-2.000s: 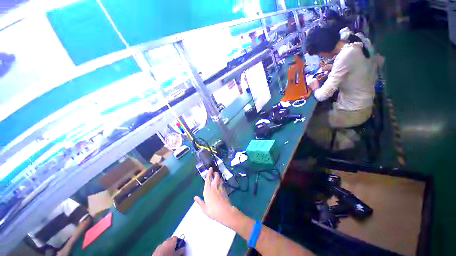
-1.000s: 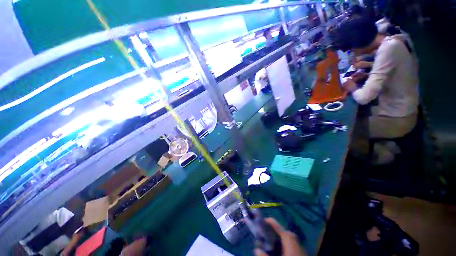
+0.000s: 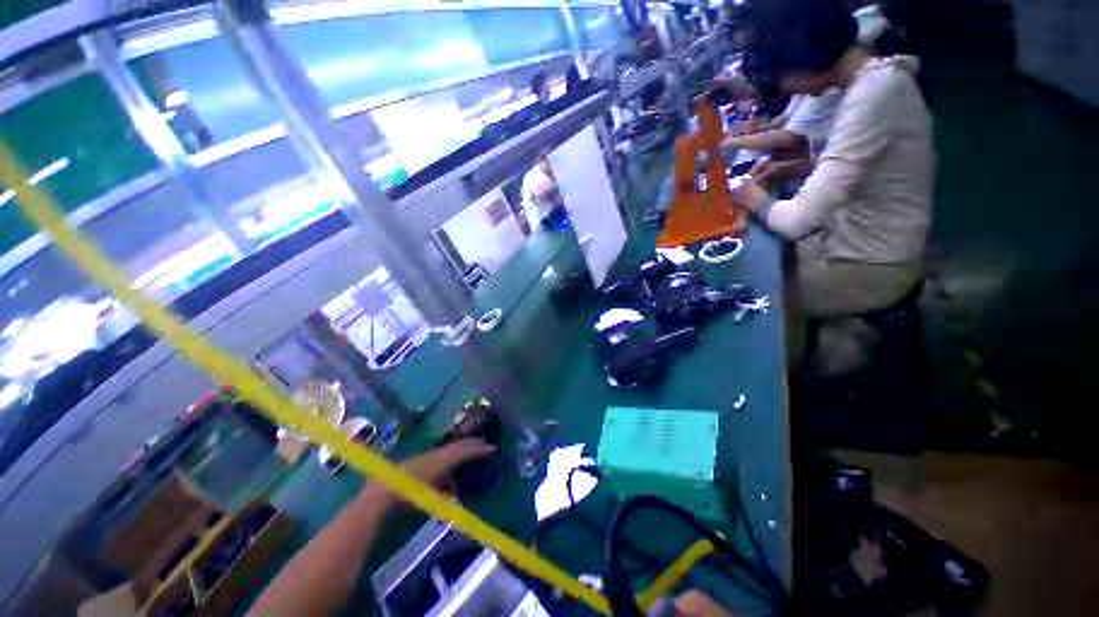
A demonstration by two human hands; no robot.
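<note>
My left hand (image 3: 456, 460) reaches in from the lower left, over the screw feeder's far side. Its fingers are at a small dark object (image 3: 474, 424) on the bench; whether they grip it cannot be told. The silver-grey screw feeder (image 3: 488, 591) is cut off by the bottom edge. A bright yellow suspension cord (image 3: 253, 388) runs diagonally down to the bottom edge. Only a small part of my right hand (image 3: 693, 605) shows at the bottom edge, beside a black cable (image 3: 617, 542). What it holds is hidden, and the electric screwdriver is not seen.
A green perforated box (image 3: 660, 448) and white crumpled piece (image 3: 564, 480) lie beyond the feeder. Black units (image 3: 657, 325) lie farther along the bench, before an orange stand (image 3: 703, 193). A person (image 3: 862, 157) sits there. A lined tray (image 3: 1036, 518) is lower right, a divided cardboard box (image 3: 223, 560) lower left.
The view has shifted closer to the bench's far part. My left hand has moved forward past the feeder. My right hand, earlier on the screwdriver, is now mostly below the picture.
</note>
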